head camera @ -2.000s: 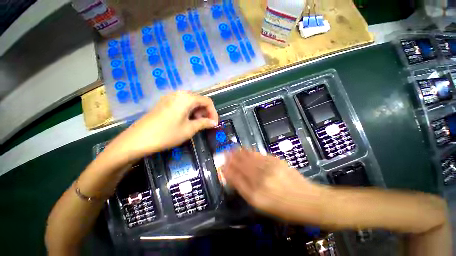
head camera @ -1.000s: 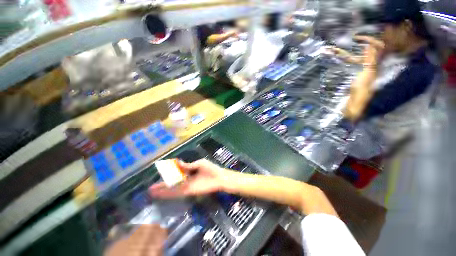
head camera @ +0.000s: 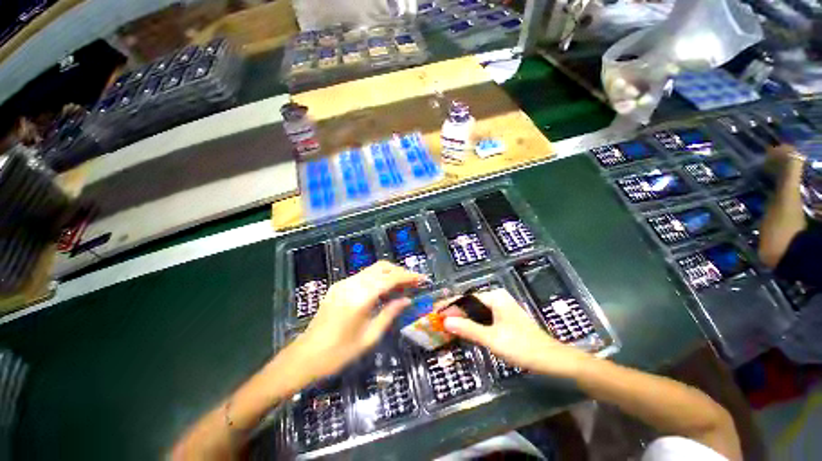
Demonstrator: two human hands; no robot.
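A clear blister tray holds black keypad phones in two rows on the green bench. Two phones in the far row show blue film prints on their screens. My right hand holds a small white and orange squeegee card over a near-row phone. My left hand is beside it, fingers bent at a blue-printed film on that phone's screen; whether the fingers grip the film is unclear. The hands partly hide the middle phones.
A blue-printed film sheet, a white bottle, a darker bottle and a clip with a pad are on the tan board. Another phone tray and another person's arm are at right. Stacked trays stand far left.
The view has swung back from the line at right to the tray. The right hand's card, earlier raised above the tray, is now low over a near-row phone, with the left hand close by.
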